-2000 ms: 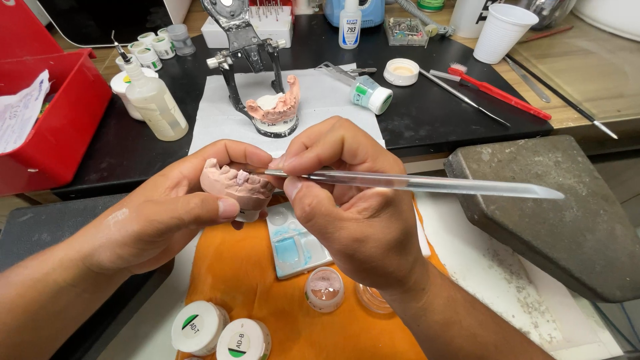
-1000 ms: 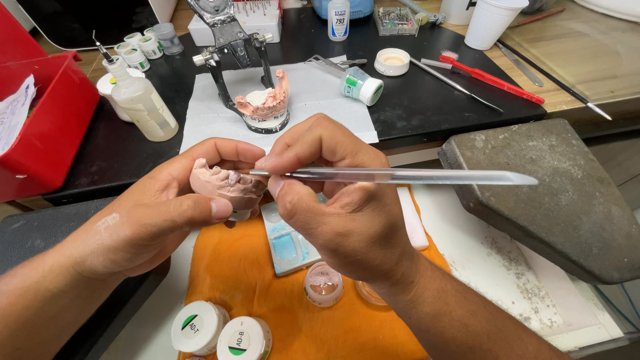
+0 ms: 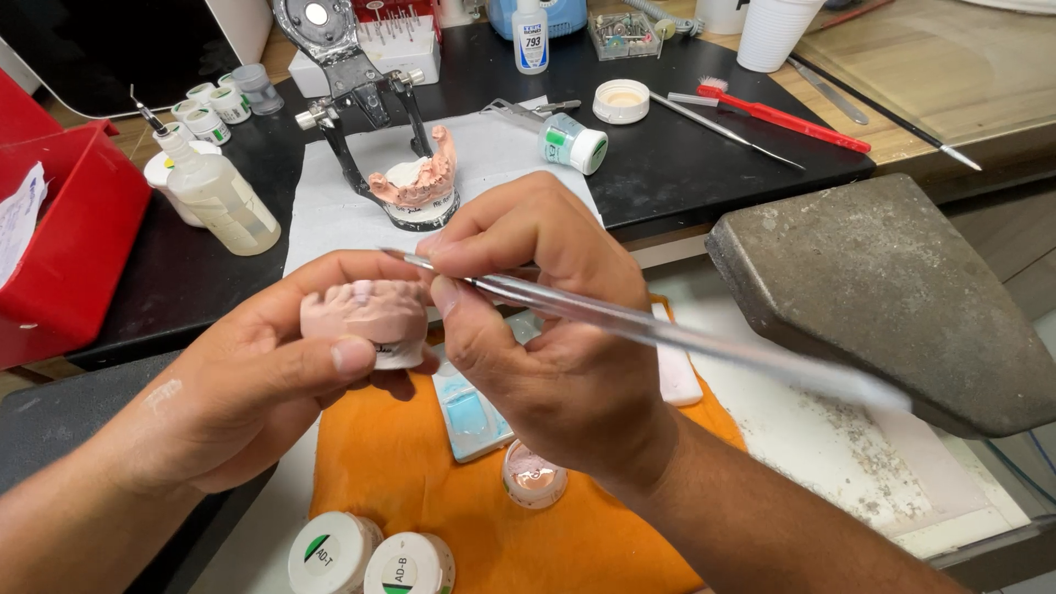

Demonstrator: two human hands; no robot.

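Observation:
My left hand (image 3: 272,371) holds a pink and white plaster dental model (image 3: 363,318), teeth upward, with the thumb across its base. Pinched between thumb and fingers of my right hand (image 3: 544,330) is a fine brush with a clear handle (image 3: 627,322). Its tip points left, just above the model's right part, and whether it touches cannot be told. The handle's far end is blurred. Under my right hand lies a white mixing palette with blue wells (image 3: 470,417), partly hidden. A small jar of pink material (image 3: 535,474) stands on the orange cloth (image 3: 412,487).
Behind my hands, a dental articulator (image 3: 334,58) carries another model (image 3: 425,177) on white paper. A tipped jar (image 3: 569,144), a red toothbrush (image 3: 784,120) and a metal instrument (image 3: 726,132) lie nearby. Lidded jars (image 3: 334,553), a dropper bottle (image 3: 219,194), a red bin (image 3: 74,223) and a grey armrest (image 3: 883,297) surround the work.
The brush tip was at the model's teeth and is now lifted off to their upper right. The model has turned in my left hand, showing more of its front and marked base.

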